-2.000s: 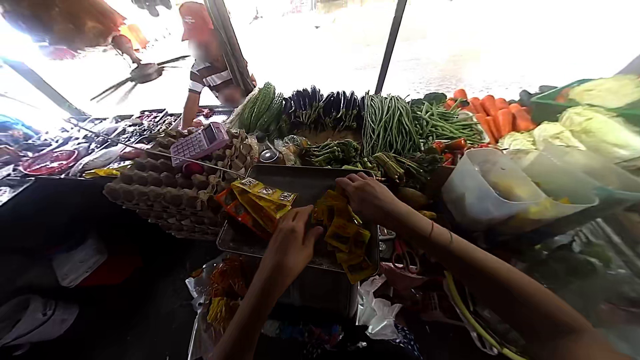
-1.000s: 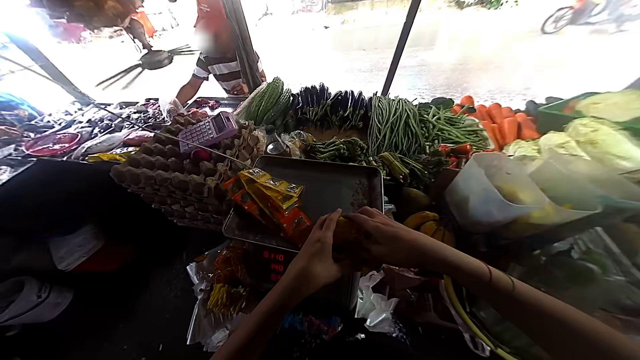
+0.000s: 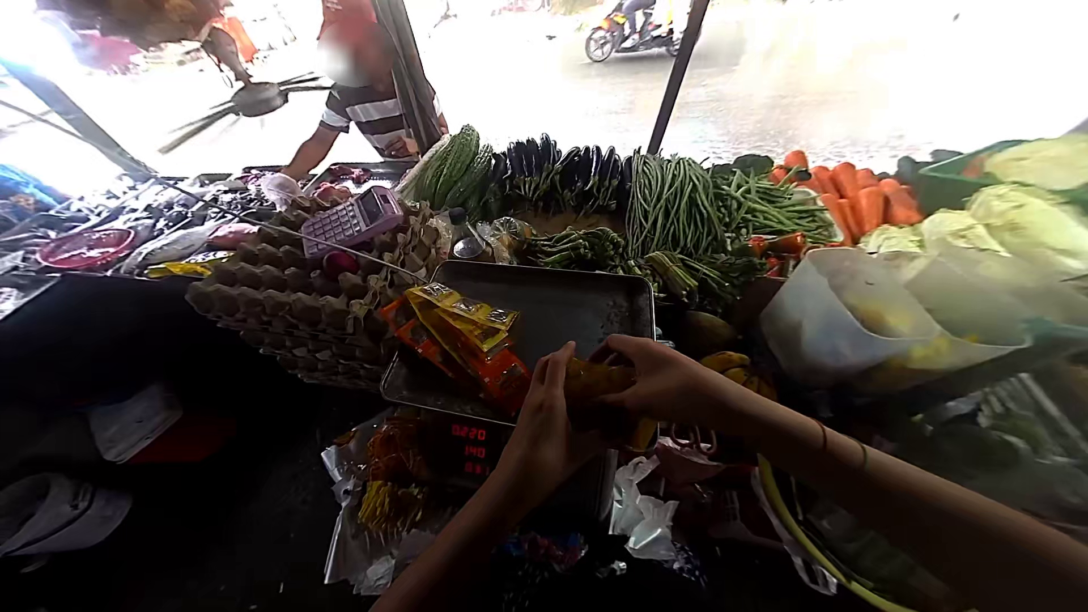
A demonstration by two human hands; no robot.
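Both my left hand and my right hand hold a folded bundle of yellow-brown sachets over the lower right of a metal tray. Parts of the bundle are hidden by my fingers. Left of it, strips of yellow sachets and orange-red sachets lie on the tray, close to my left fingertips. Beneath the tray's front edge is a digital scale display with lit red digits.
Stacked egg cartons stand left of the tray, a pink calculator on top. Behind lie bitter gourds, eggplants, long beans and carrots. Plastic containers stand at right. A person is across the stall.
The yellow-brown sachets, spread loosely over the tray's right side two seconds ago, are now gathered compactly between my hands. A motorcycle has come into fuller view on the road behind.
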